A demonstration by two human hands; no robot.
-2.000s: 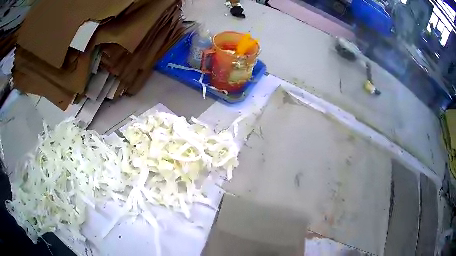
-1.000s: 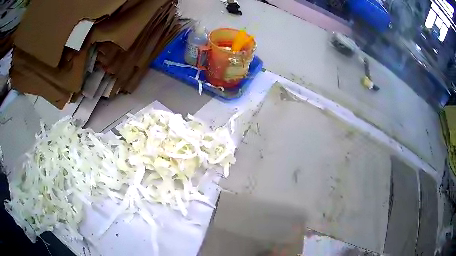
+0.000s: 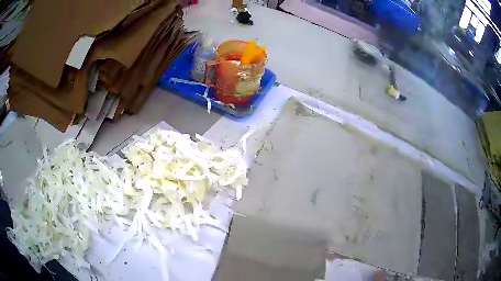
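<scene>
Neither of my hands can be made out. A small pinkish blur at the bottom edge, right of centre, may be a fingertip; I cannot tell. A large tangled heap of pale strips (image 3: 181, 170) lies at the left, whiter on its left side and creamier on its right. It rests partly on a white paper sheet (image 3: 132, 255). A plain grey-brown board (image 3: 269, 249) lies at the bottom centre, cut off by the edge. It overlaps a large pale grey stained base board (image 3: 340, 181).
Brown panels (image 3: 49, 49) stand in an uneven stack at upper left. Beside them a blue tray (image 3: 241, 111) holds an orange mug (image 3: 236, 82) with a yellow-orange piece in it, and a clear bottle (image 3: 203, 60). A blurred tool (image 3: 391, 82) lies on the far side. Yellow panels (image 3: 490, 137) show at right.
The view has shifted slightly, so the tray, mug and strips show further left. The pinkish blur has appeared at the bottom edge. The things on the table keep their places.
</scene>
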